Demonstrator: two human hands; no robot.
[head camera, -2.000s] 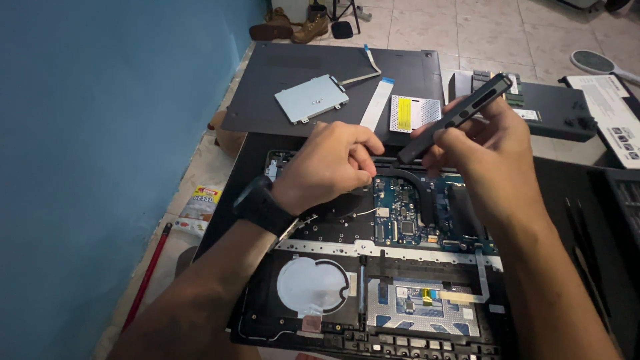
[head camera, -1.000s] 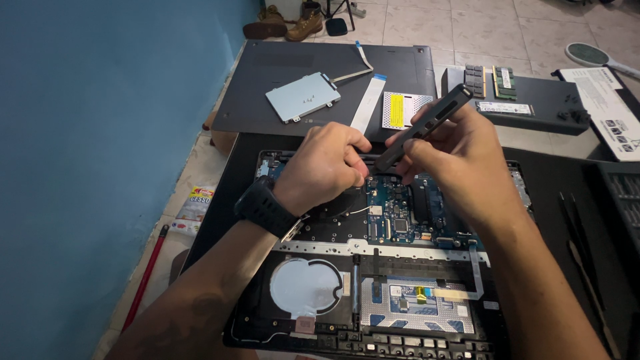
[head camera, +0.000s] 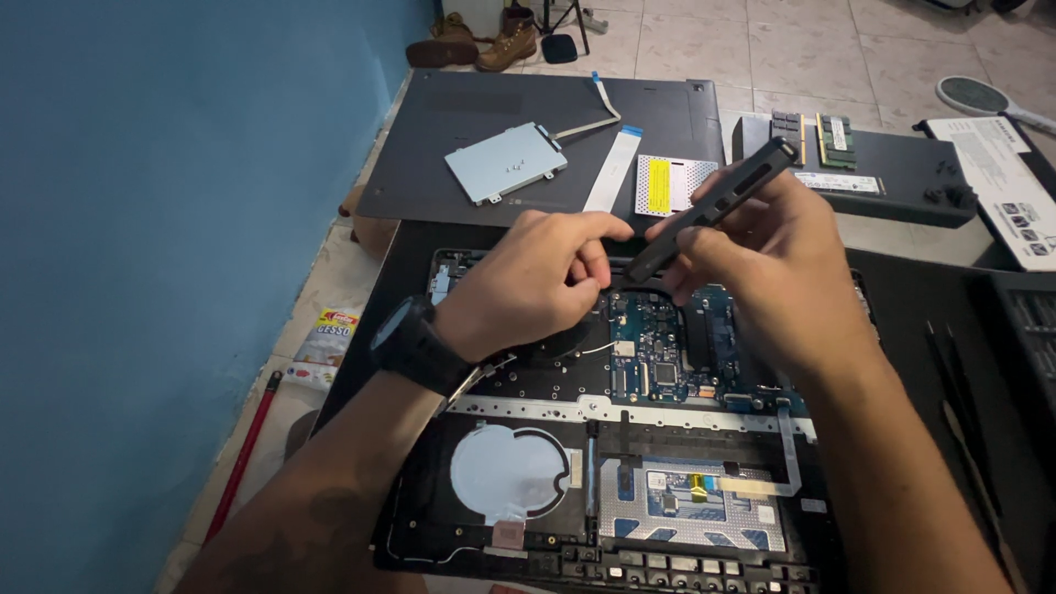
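An opened laptop chassis lies in front of me, its blue circuit board and the back of its touchpad exposed. My right hand grips a dark pen-style electric screwdriver, slanted with its lower end near the chassis's rear edge, above the board. That tip is too small to make out. My left hand, with a black watch on the wrist, has its fingers bent beside the tool's lower end, over the chassis's rear part. Whether its fingertips hold something small cannot be seen.
Behind the chassis, a dark laptop bottom cover bears a metal drive bracket, a white ribbon cable and a perforated metal piece. Memory modules and an SSD rest on a black box. Tweezers lie right.
My left index finger has stretched out toward the right, where it was more bent before. The screwdriver stays in my right hand near the chassis's rear edge.
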